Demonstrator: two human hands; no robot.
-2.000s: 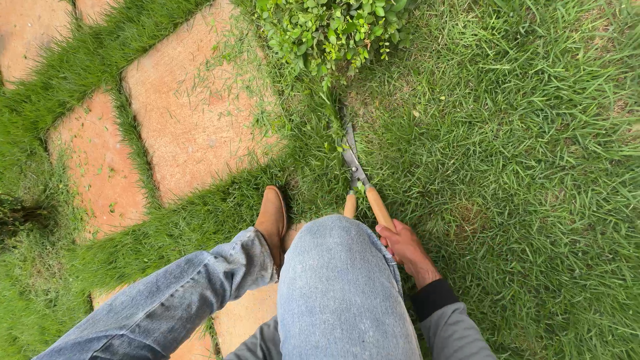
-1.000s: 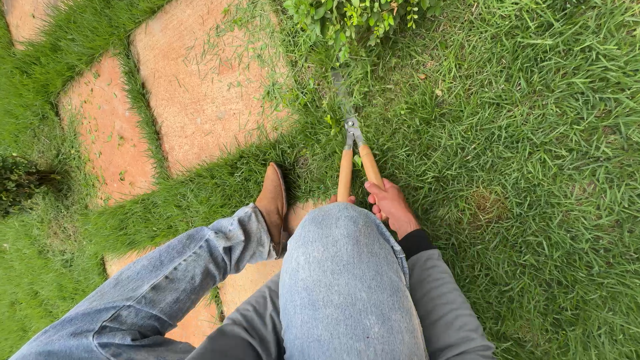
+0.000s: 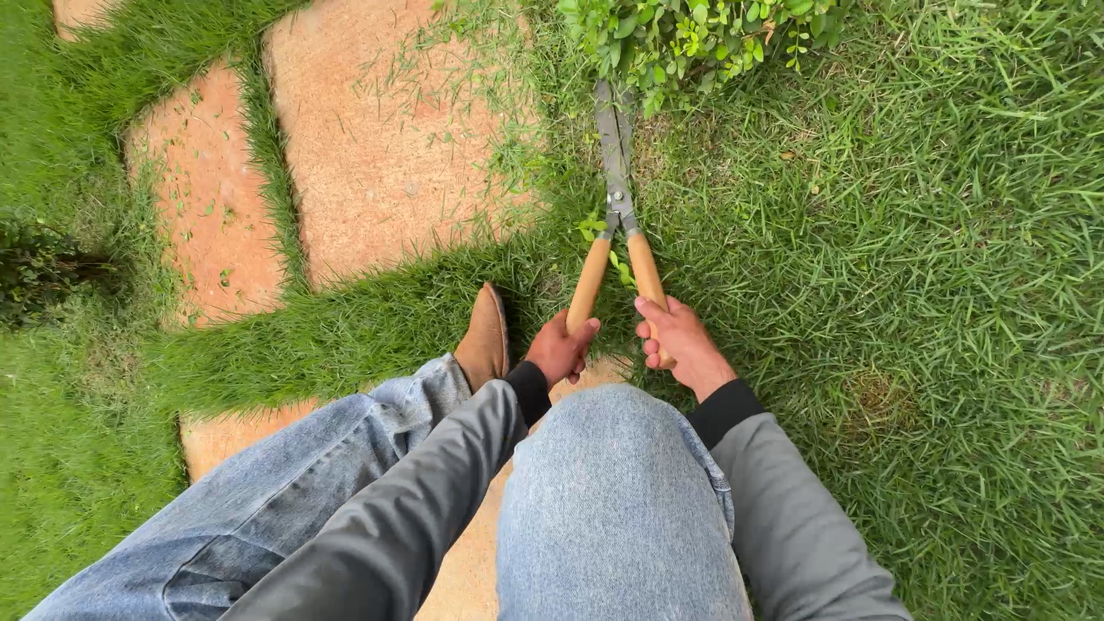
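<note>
My left hand [image 3: 562, 347] grips the left wooden handle of a pair of hedge shears [image 3: 617, 195]. My right hand [image 3: 681, 341] is closed around the right handle. The two handles stand a little apart, and the long metal blades are nearly together, pointing away from me. Their tips reach the base of a leafy green shrub [image 3: 690, 39] at the top, where leaves partly cover them. Small green leaves lie by the shears' pivot and between the handles.
Reddish stone paving slabs [image 3: 388, 138] lie to the left, with grass strips between them and clippings on top. My brown boot [image 3: 485, 338] is on the grass edge; my denim knee [image 3: 617, 492] is in front. Lawn [image 3: 931, 259] spreads on the right. A darker shrub [image 3: 39, 267] is at far left.
My left hand, hidden behind the knee two seconds ago, now shows fully on its handle. The shears have moved away from me, their tips now at the shrub's base.
</note>
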